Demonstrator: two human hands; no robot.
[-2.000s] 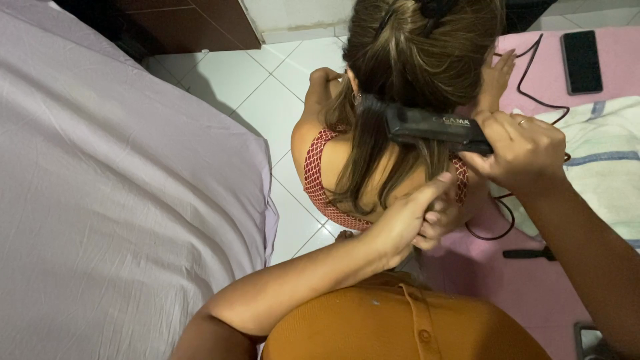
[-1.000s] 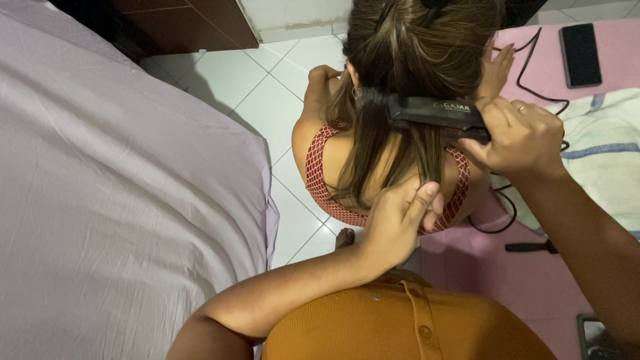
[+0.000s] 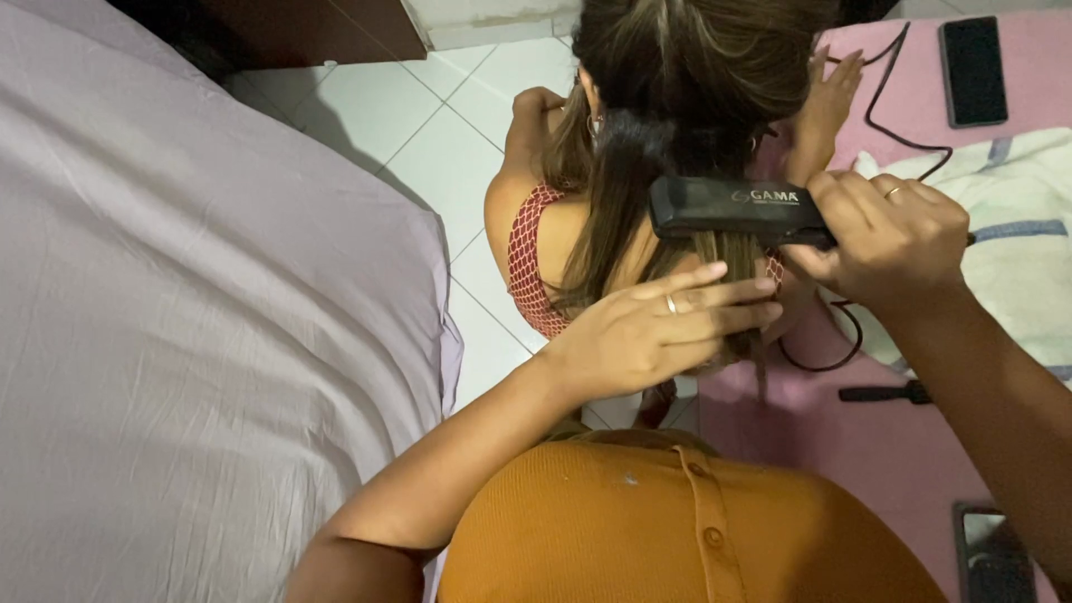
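My right hand (image 3: 896, 230) is closed around the handle of a black GAMA hair straightener (image 3: 729, 208). A strand of brown hair (image 3: 729, 251) passes between its plates and hangs out below them. Just under the straightener, my left hand (image 3: 662, 327) lies flat across that strand with the fingers extended; whether the thumb pinches the hair is hidden. The hair belongs to a person (image 3: 536, 226) seated with their back to me, in a red patterned top. More long hair (image 3: 615, 201) hangs loose left of the straightener. The upper hair is gathered up.
A bed with a pale sheet (image 3: 209, 318) fills the left, beside white floor tiles (image 3: 410, 126). On the pink cover (image 3: 837, 452) at the right lie a phone (image 3: 974, 71), a white towel (image 3: 1013, 276), a black-handled item (image 3: 879, 393), a black cord (image 3: 871, 109) and a dark framed object (image 3: 995, 553).
The straightener in my right hand has moved down and right, from near the head toward the hair ends. My left hand has gone from bent fingers to extended ones laid across the strand.
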